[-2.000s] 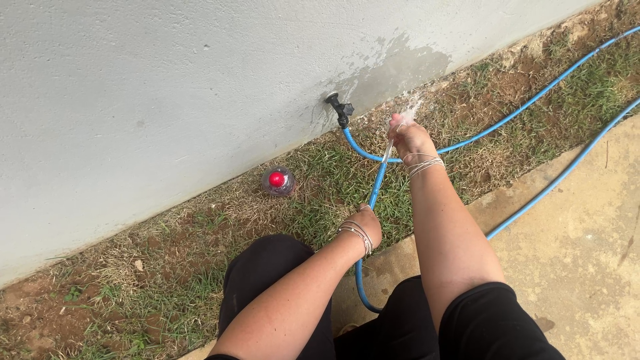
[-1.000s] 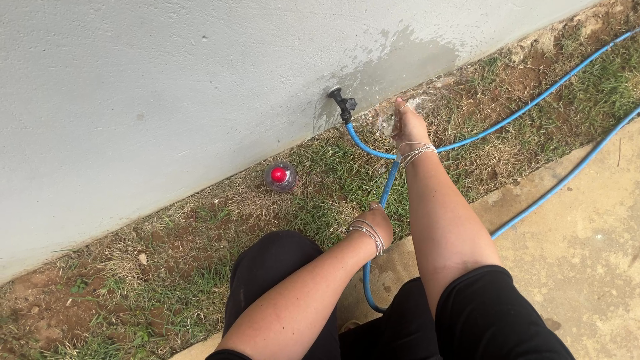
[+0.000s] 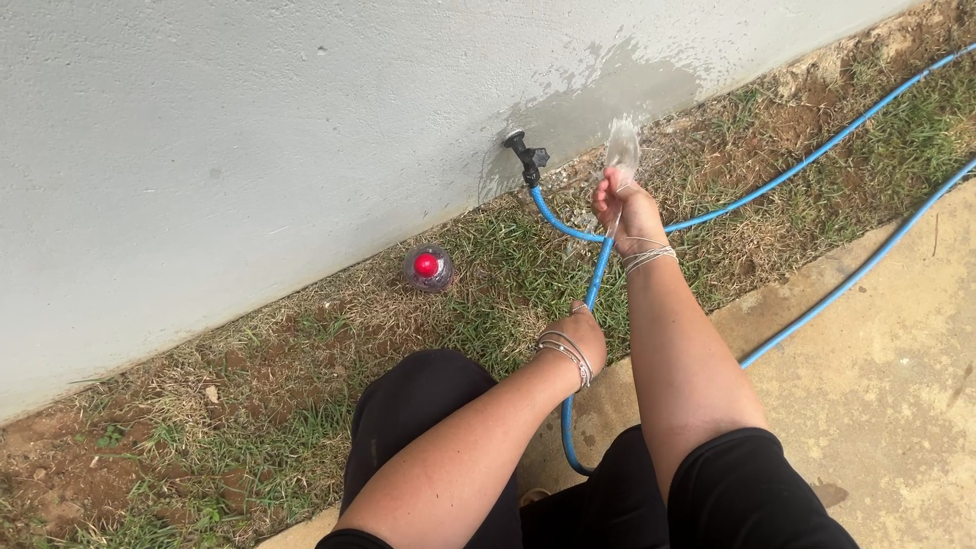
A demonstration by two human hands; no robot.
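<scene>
My left hand (image 3: 585, 335) grips a blue garden hose (image 3: 599, 276) a little below its end. Water (image 3: 624, 145) streams out of that end onto my right hand (image 3: 627, 210), which is palm up with bent fingers and holds no object, and splashes beyond the fingertips. Left of my right hand, a black plastic tap (image 3: 528, 158) sticks out of the wall with blue hose attached to its outlet. A clear bottle with a red cap (image 3: 427, 267) stands on the grass, left of my left hand.
The grey wall (image 3: 229, 137) has a wet patch behind the tap. A strip of grass and bare soil (image 3: 305, 381) runs along its base, beside a concrete path (image 3: 877, 366). More hose (image 3: 846, 282) crosses the path and grass at the right. My knees are below.
My right hand has opened out from a more closed, side-on pose one second ago, and water now sprays above its fingers. My left hand stays on the hose.
</scene>
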